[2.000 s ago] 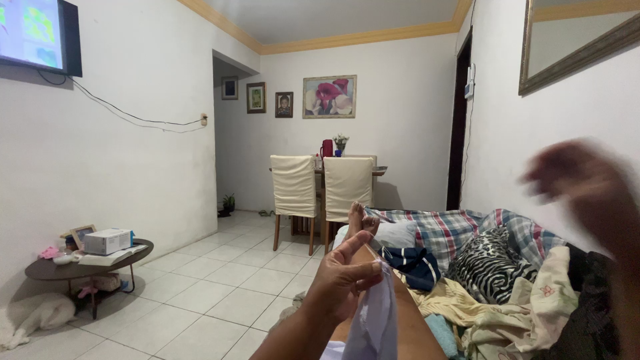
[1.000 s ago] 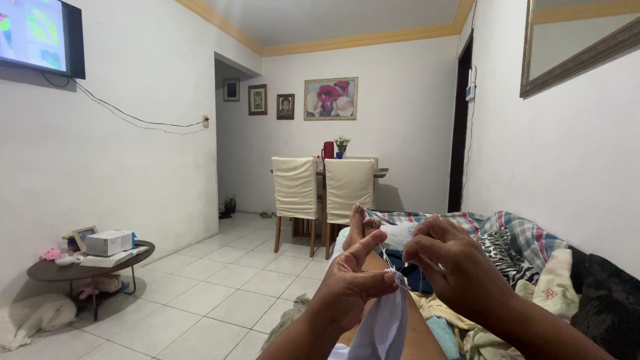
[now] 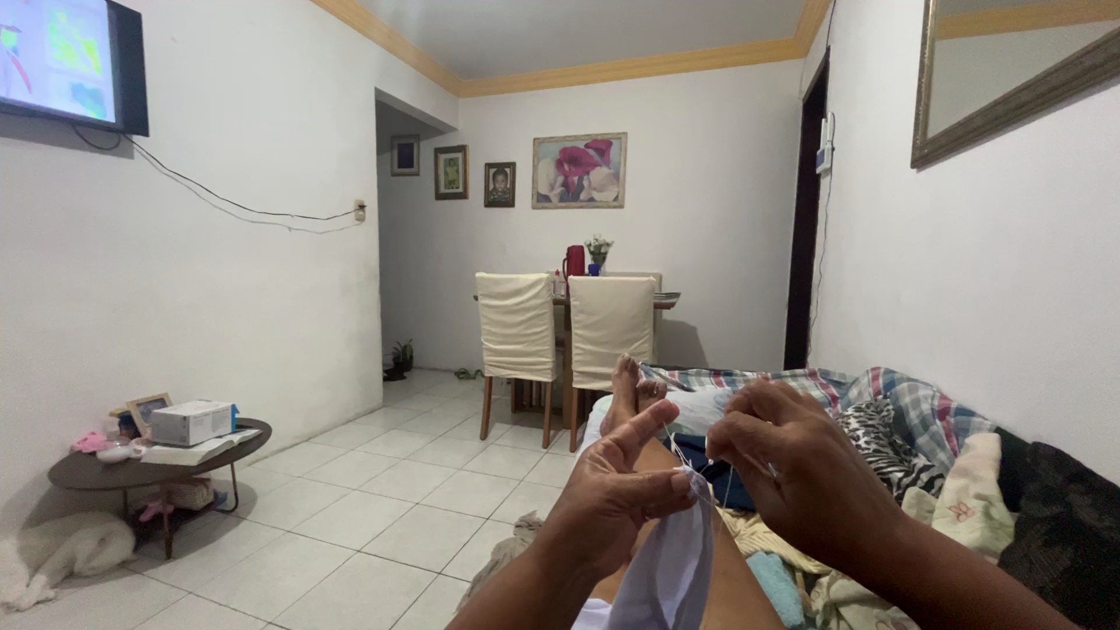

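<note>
White cloth (image 3: 669, 560) hangs from my left hand (image 3: 612, 490), its top edge pinched between the thumb and a finger. Thin white thread (image 3: 678, 446) runs from that edge up by the left index finger, which points up. Close on the right is my right hand (image 3: 774, 446), fingers curled, with the thread between the two hands. A small pale thing shows at its fingertips; whether it is a needle or a hook I cannot tell. Below the hands are my outstretched bare legs (image 3: 744, 577).
Rumpled clothes and blankets (image 3: 779, 542) lie right of my legs, by a zebra-print fabric (image 3: 884, 451). A low dark table (image 3: 114, 472) holds a white box (image 3: 192, 423). A white furry animal (image 3: 79, 551) lies beneath it. Covered chairs (image 3: 516, 328) stand farther back.
My right hand, raised and apart at the far right two seconds ago, has come in beside my left hand. The left hand has kept its pinch on the white cloth.
</note>
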